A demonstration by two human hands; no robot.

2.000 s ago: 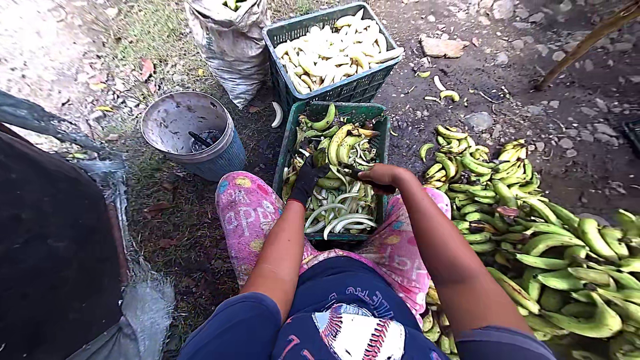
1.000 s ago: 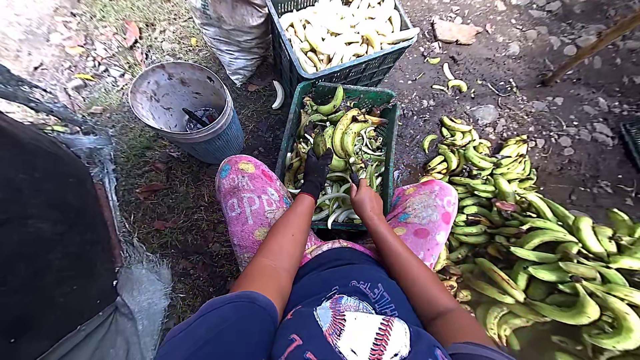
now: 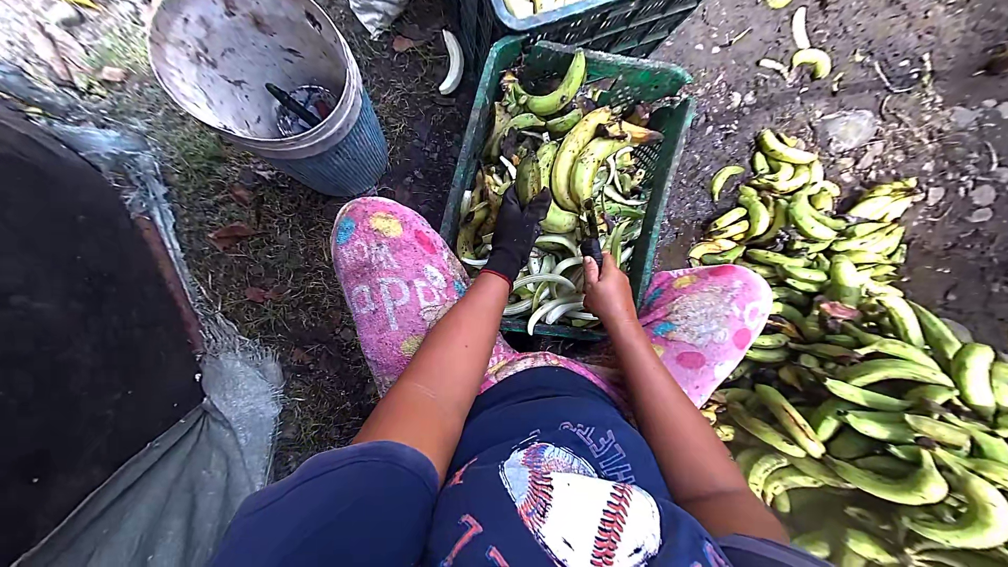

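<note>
Between my knees stands a green plastic crate [image 3: 665,197] with unpeeled plantains [image 3: 579,161] and curled peels [image 3: 551,287] in it. My left hand [image 3: 517,232], in a black glove, grips a greenish plantain [image 3: 529,177] over the crate. In my bare right hand [image 3: 608,293] is the dark handle of a knife [image 3: 591,240], its blade pointing away from me near the yellow plantains. The blade is hard to make out against the fruit.
A bucket [image 3: 335,150] with a dark-handled tool inside stands at the upper left. Another crate [image 3: 583,20] holds peeled plantains behind the first. Many green plantains [image 3: 890,425] lie heaped on the ground at right. A dark sheet-covered object [image 3: 87,315] is at left.
The view has moved closer to the crate. My right hand with the knife has shifted from beside the crate's right wall to nearer my left hand since two seconds ago.
</note>
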